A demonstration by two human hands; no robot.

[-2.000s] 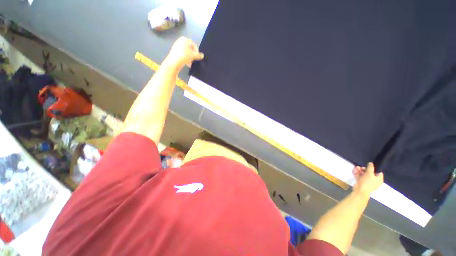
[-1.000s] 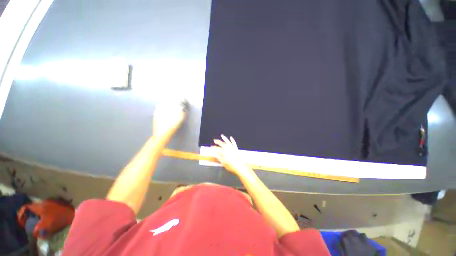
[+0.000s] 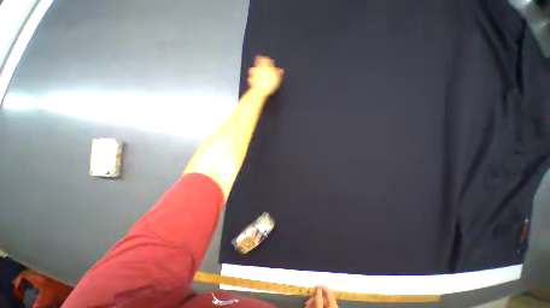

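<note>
Navy-black fabric lies flat over the table, its left edge running away from me. My left hand is on or just above the fabric near that edge, blurred; I cannot tell if it grips anything. My right hand is at the bottom rim, partly cut off, with its fingers at the yellow wooden ruler. The ruler lies along the white paper strip at the fabric's near edge. A mottled wrapped weight sits on the fabric's near left corner.
A pale block weight sits on the grey table at left. Loose fabric is bunched at right, with red-handled shears near its lower edge. A red-orange item is low at left. A greyish object shows at top right.
My left hand has moved from the bare table onto the fabric, farther away. My right hand has moved back to the ruler. The mottled weight now rests on the fabric corner.
</note>
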